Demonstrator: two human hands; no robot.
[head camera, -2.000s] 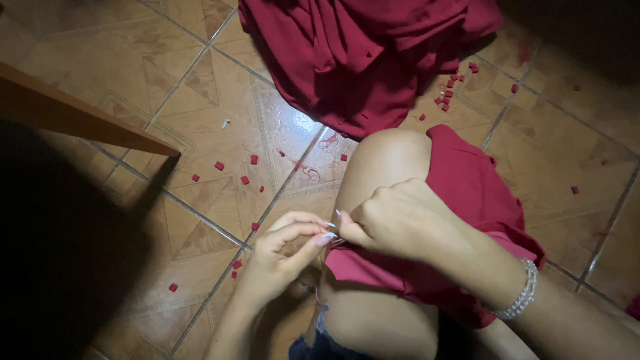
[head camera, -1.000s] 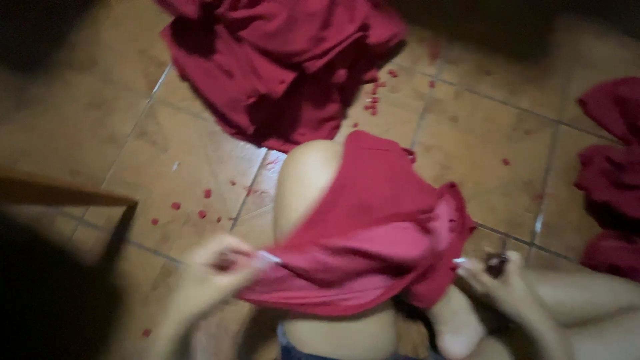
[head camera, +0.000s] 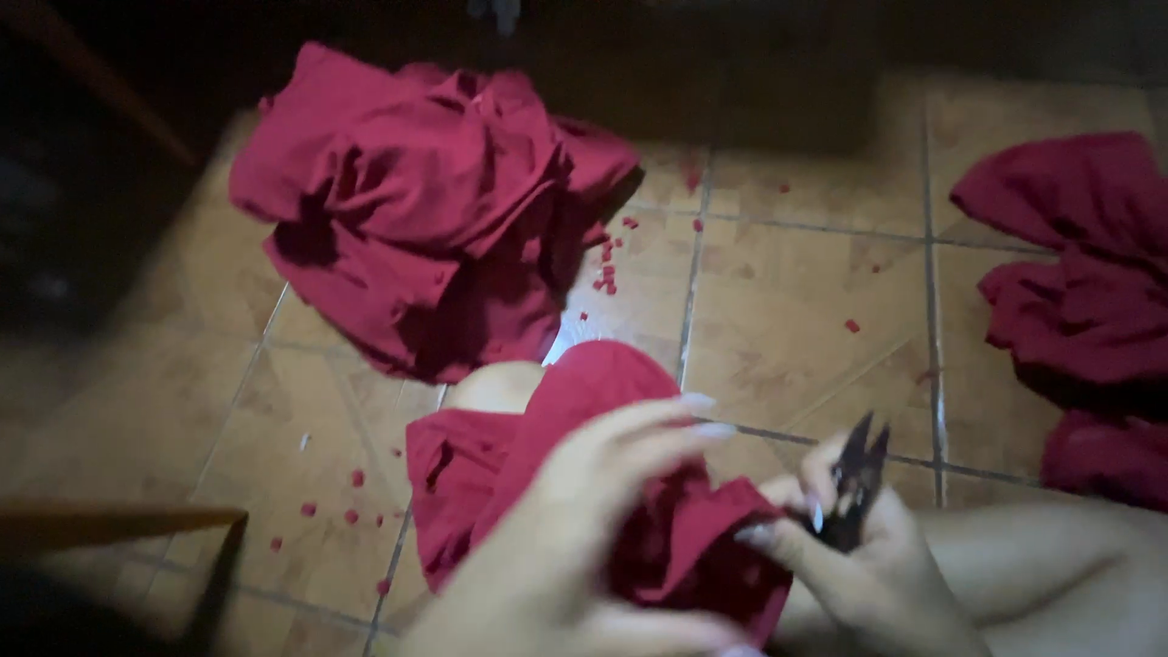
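A piece of dark red cloth (head camera: 593, 392) lies draped over my knee. My left hand (head camera: 602, 493), blurred, reaches across it with spread fingers; whether it touches the fabric is hard to tell. At the cloth's right edge, my right hand (head camera: 849, 547) pinches the fabric between thumb and finger. The same hand also holds small dark thread snips (head camera: 858, 474) in its palm, their two pointed blades apart and facing up.
A large heap of dark red cloth (head camera: 429, 219) lies on the tiled floor ahead, and more red cloth (head camera: 1086, 292) lies at the right. Small red scraps (head camera: 607, 274) are scattered about. A wooden furniture leg (head camera: 128, 525) stands at the left.
The cloth on my knee was spread wide between both hands a second ago; it is now bunched more, and my left hand has moved right across it. The view has shifted.
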